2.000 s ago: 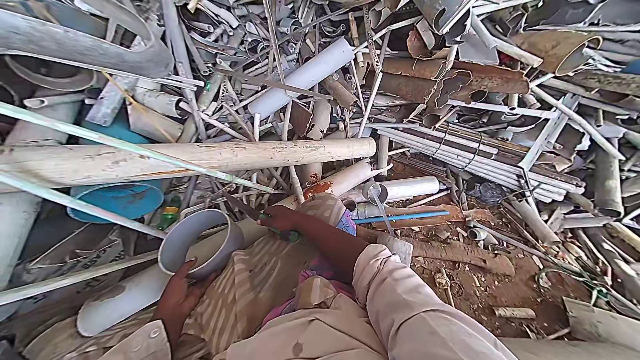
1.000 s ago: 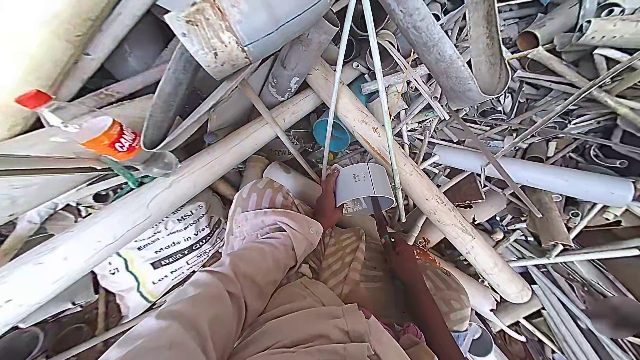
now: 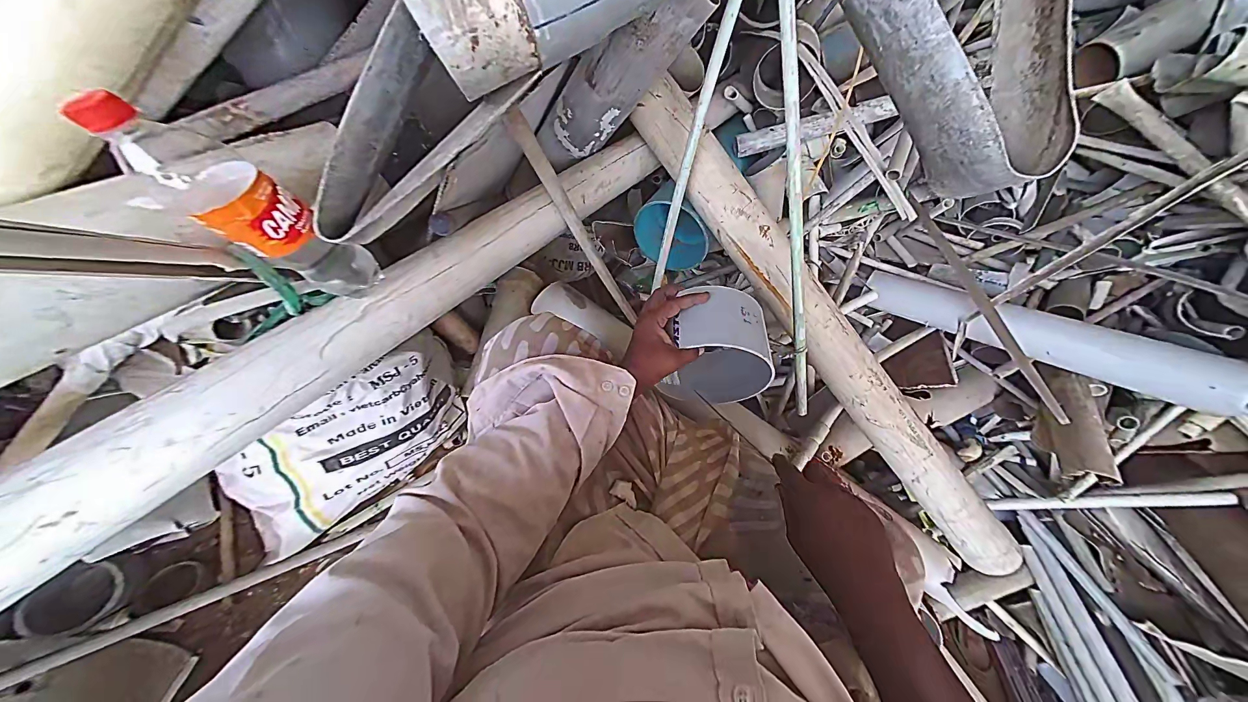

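A short, wide ring of grey plastic pipe [image 3: 731, 322] is gripped at its left rim by my left hand [image 3: 660, 341], with the fingers over the edge. My right hand [image 3: 814, 487] is closed around a handle, mostly hidden, whose thin dark blade [image 3: 726, 417] points up and left to the ring's lower edge. Whether the blade touches the ring cannot be told. Beneath both lie my patterned cloth-covered legs and a pale pipe.
A long pale pipe [image 3: 322, 361] crosses on the left, another [image 3: 838, 361] slants down on the right. A plastic bottle [image 3: 244, 210], a printed sack [image 3: 341, 448], a blue pipe end [image 3: 671, 234] and heaped pipe scrap surround me. Thin strips [image 3: 792, 195] hang close above the ring.
The view has swung strongly over two seconds, bringing the bottle and sack into sight. Two seconds ago the blade was apart from the ring; now its tip is at the ring's lower edge.
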